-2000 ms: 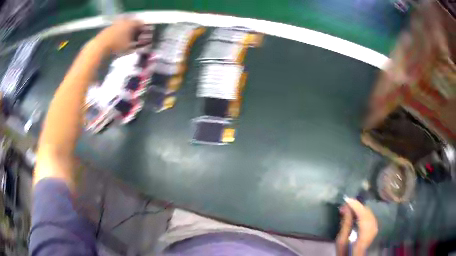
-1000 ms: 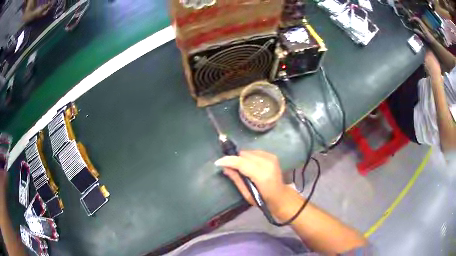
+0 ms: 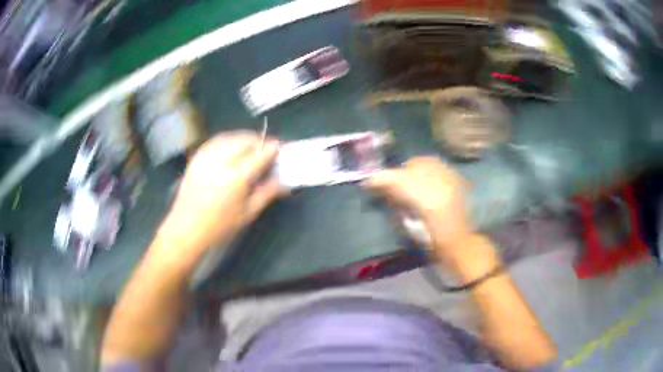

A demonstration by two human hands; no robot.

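The picture is blurred. A white phone circuit board (image 3: 309, 161) with a dark square and reddish patches at its right end is raised in front of me. My left hand (image 3: 232, 174) grips its left end; a thin pale strand stands by the thumb. My right hand (image 3: 429, 192) is at the board's lower right corner, fingertips appearing to touch it. A blurred dark and silvery soldering iron (image 3: 416, 229) shows under the right palm, its tip not discernible; a black cord crosses the wrist. A second similar board (image 3: 296, 78) lies on the mat behind.
Stacked LCD screens (image 3: 163, 120) lie at left, beside a loose pile of assembled boards (image 3: 87, 211). A round pale tape roll (image 3: 472, 123) stands at right, near the cardboard box (image 3: 429, 11) with the dark grille and a small device (image 3: 527, 73) with a red light. A red stool (image 3: 614, 229) is beyond the bench edge.
My left hand has come into the middle with a board in it. My right hand has moved right and up to the board's end. A second board now lies behind. The view has turned left.
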